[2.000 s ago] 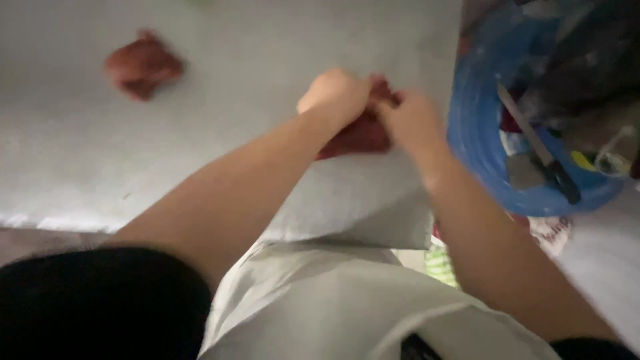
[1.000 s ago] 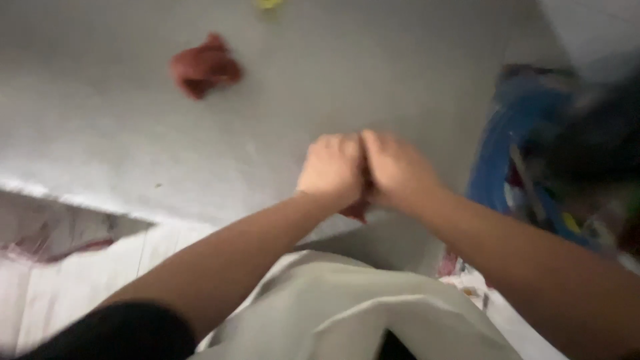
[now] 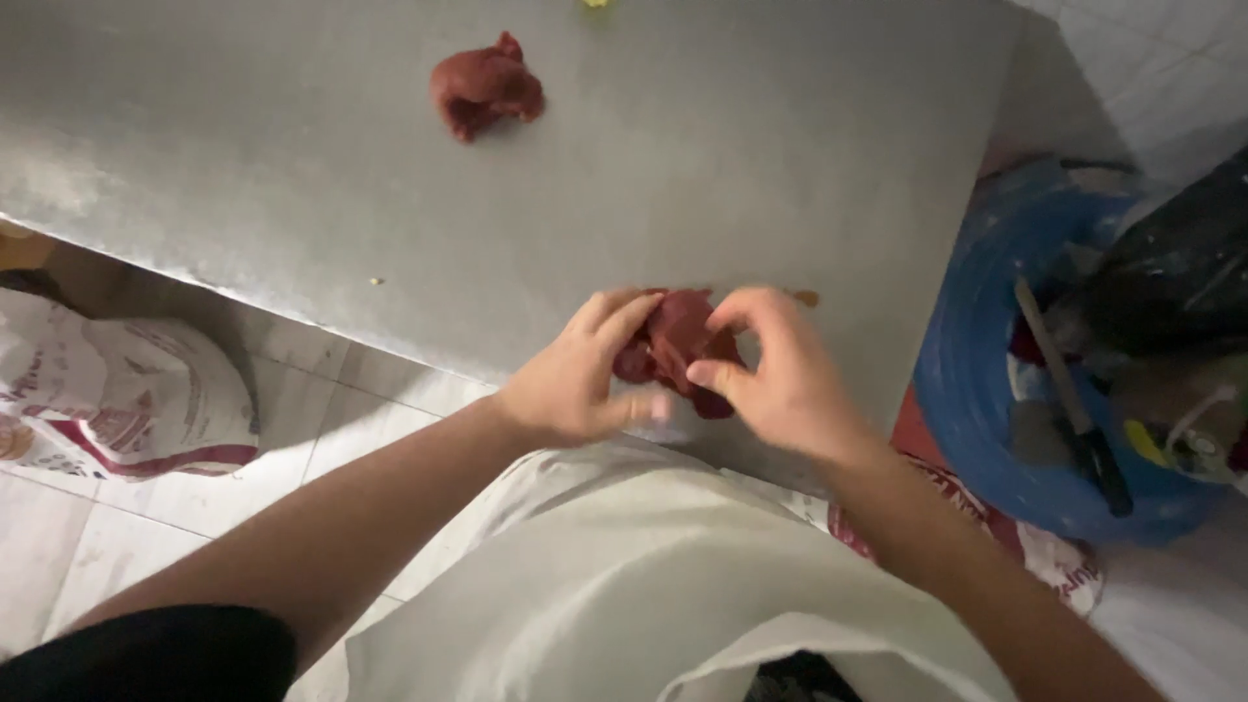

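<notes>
A lump of soft reddish-brown dough (image 3: 678, 341) lies at the near edge of the grey metal table (image 3: 682, 195), between my two hands. My left hand (image 3: 590, 375) rests its fingers against the lump's left side, its thumb stretched out below. On the right side, my right hand (image 3: 770, 370) pinches the lump between thumb and fingers. Farther back and to the left, a second reddish-brown lump (image 3: 487, 88) sits apart on the table, touched by neither hand.
Right of the table stands a blue plastic tub (image 3: 946, 390) with a black-handled knife (image 3: 1058, 361) and a black plastic bag (image 3: 1189, 253). Printed sacks (image 3: 156, 390) stand on the tiled floor at left. A yellow bit (image 3: 595, 3) lies at the table's back.
My hands, pressed together around the lump a second ago, have parted, and more of the lump shows between them. The view has shifted.
</notes>
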